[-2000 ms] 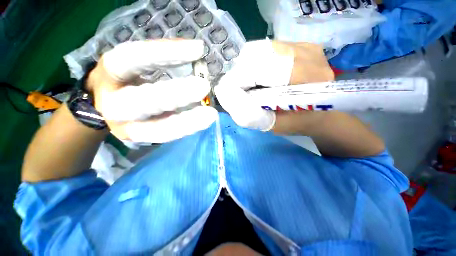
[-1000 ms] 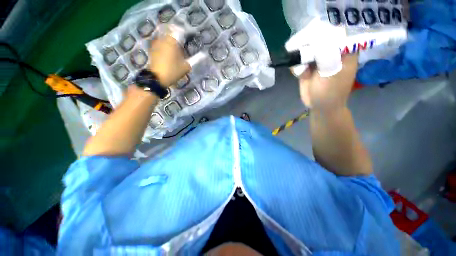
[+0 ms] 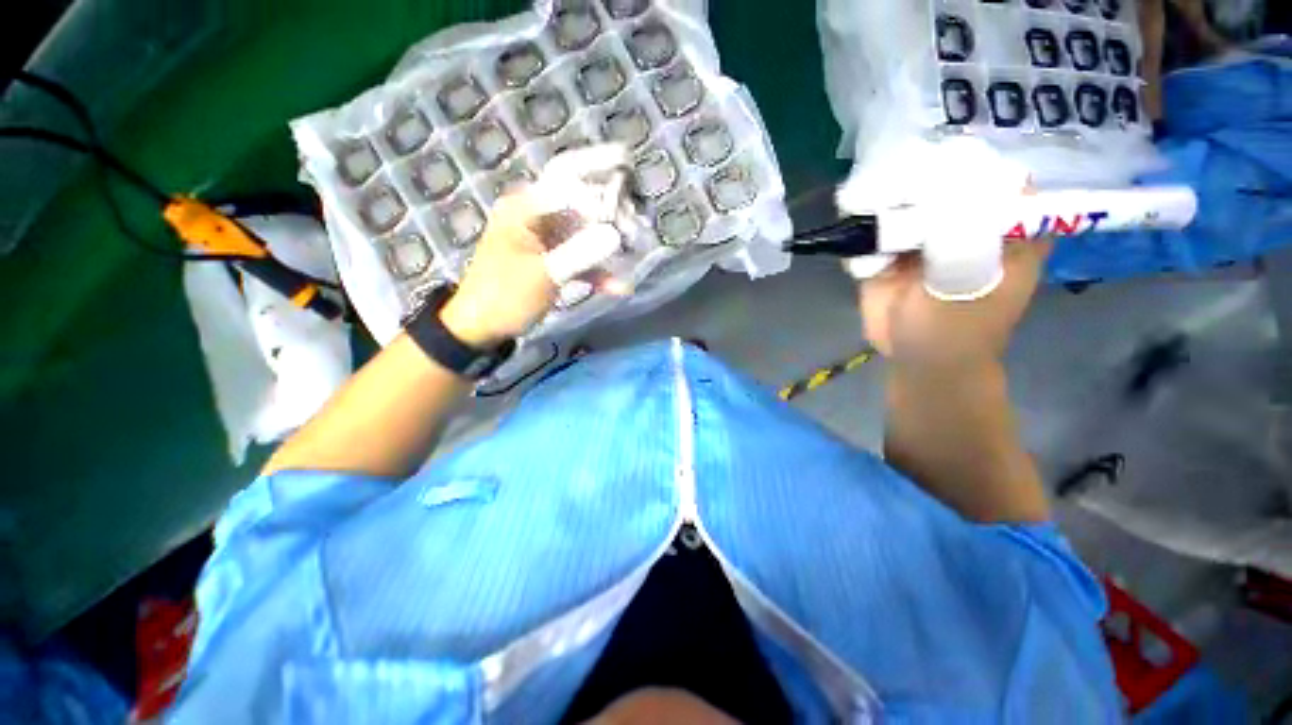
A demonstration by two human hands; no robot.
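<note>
My right hand (image 3: 956,248), in white finger coverings, is closed around a paint marker (image 3: 1119,211) with a white barrel. Its black front end points left, toward the tray. My left hand (image 3: 560,234), also with white finger coverings, is over the lower middle of the parts tray (image 3: 333,159), fingers curled. A greyish patch shows between its fingers; whether it is a held part or the tray behind is unclear. Silver squarish metal cases (image 3: 463,96) sit in the tray's pockets. The hand covers some pockets.
A second tray (image 3: 999,125) with darker parts lies at the upper right, beside another worker's blue sleeve (image 3: 1219,170). An orange-and-black tool (image 3: 213,227) lies on a white sheet (image 3: 276,361) at left, near black cable. Yellow-black floor tape (image 3: 829,374) and a red crate (image 3: 1145,644) show below.
My hands were together two seconds ago and are now apart. Since one second ago, my left hand has moved right and toward me over the tray. The marker stays in my right hand.
</note>
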